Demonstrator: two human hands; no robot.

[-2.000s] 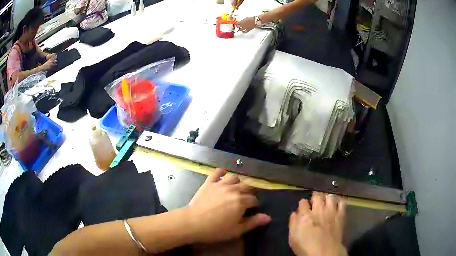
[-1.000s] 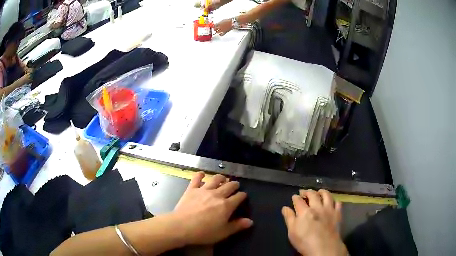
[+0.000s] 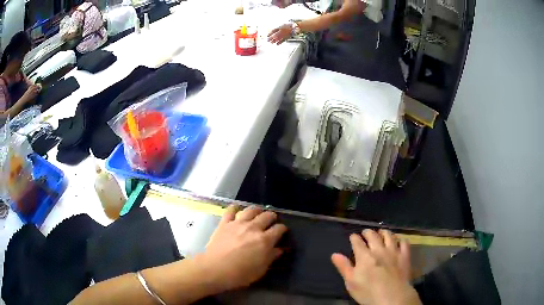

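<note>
A black panel [image 3: 313, 253] lies flat on the grey steel plate [image 3: 189, 227], its far edge along the long bar [image 3: 334, 218]. A yellow strip [image 3: 189, 204] runs along the bar, hidden in the middle by the panel and hands. My left hand [image 3: 246, 241] rests on the panel's left part, fingertips near the bar. My right hand [image 3: 379, 265] rests on its right part, fingers spread and thumb apart. Both hands press flat, without pinching it. Green brackets [image 3: 133, 198] stand at both bar ends.
Waiting black panels [image 3: 128, 244] lie at left beside a glue bottle [image 3: 110, 192]. A red glue pot [image 3: 149, 140] stands in a blue tray [image 3: 197, 128]. Pale panels [image 3: 358, 101] hang beyond the bar. Another person's hand [image 3: 280, 34] is over the far table. A black heap [image 3: 459, 280] lies at right.
The bar's broad steel face has turned and now shows as a thin edge. My hands stay on the panel. The other person's hand has moved off the far red pot.
</note>
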